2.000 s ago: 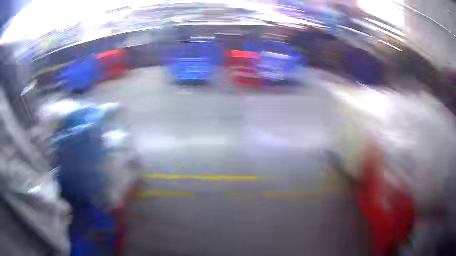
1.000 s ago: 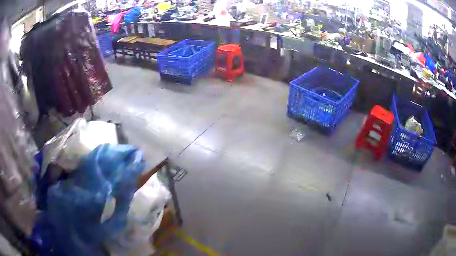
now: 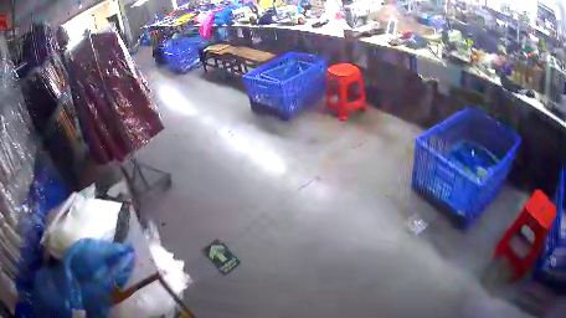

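Neither of my hands is in the picture. Nearest in front of me at the lower left are shiny blue plastic sacks (image 3: 99,267) and a pale plastic bag (image 3: 84,217), bulging beside more white plastic. Behind them, maroon garments under clear film (image 3: 115,96) hang on a rack with dark metal legs. A large blue slatted basket (image 3: 462,168) stands on the floor at the right with blue material inside. A red stool (image 3: 527,233) stands beside it, near the right edge.
A second blue basket (image 3: 285,87) and a red stool (image 3: 345,90) stand farther back, near a low wooden bench (image 3: 239,54). Long tables with mixed goods run along the back and right. A green arrow marker (image 3: 221,257) is on the grey floor (image 3: 298,230).
The view has turned left and moved forward. The baskets and stools sit farther right and look larger. More of the rack and the green arrow marker now show.
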